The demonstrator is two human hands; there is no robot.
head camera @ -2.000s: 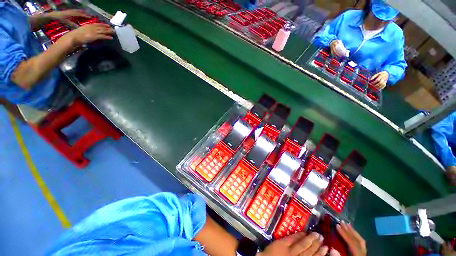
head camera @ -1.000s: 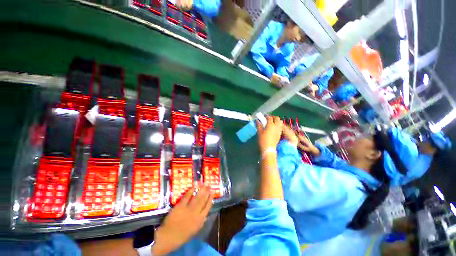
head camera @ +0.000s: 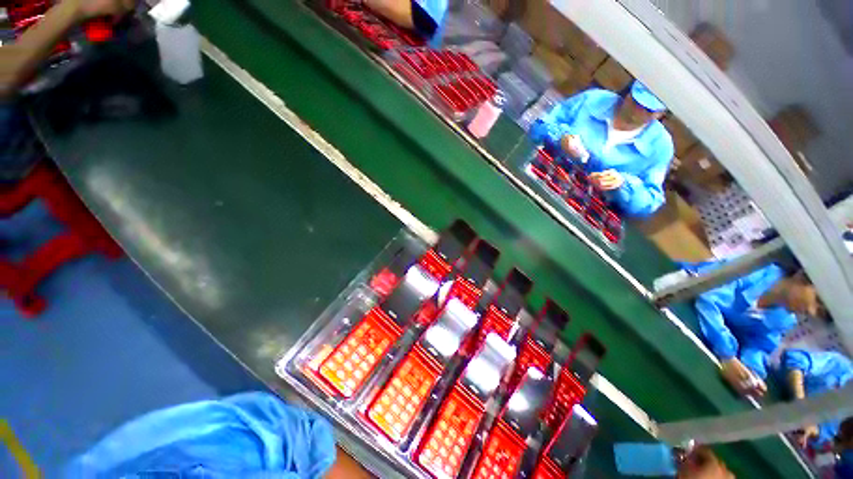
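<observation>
Open red flip phones (head camera: 402, 398) with dark upper halves lie in two rows in a clear tray (head camera: 304, 360) at the lower middle. Some dark halves reflect white. The tray's lower right end is cut off by the bottom edge. My left sleeve and a bit of forearm show at the bottom, but my left hand is out of the picture. A hand, seemingly my right hand (head camera: 703, 463), is at the bottom right edge by the top end of a light blue bottle (head camera: 645, 458). It is mostly cut off, and its fingers are unclear.
The dark green bench (head camera: 224, 206) borders the green conveyor (head camera: 374, 140) along a pale rail. A white bottle (head camera: 180, 51), a black curved object (head camera: 112, 89) and a worker's arm are upper left. Workers, trays and a pink bottle (head camera: 484, 118) are across the line. A grey post stands right.
The view swung right, then back left. My left hand, on the phones before, has left the picture. My right hand, at the phones two seconds ago, reached to the blue bottle and seems still there.
</observation>
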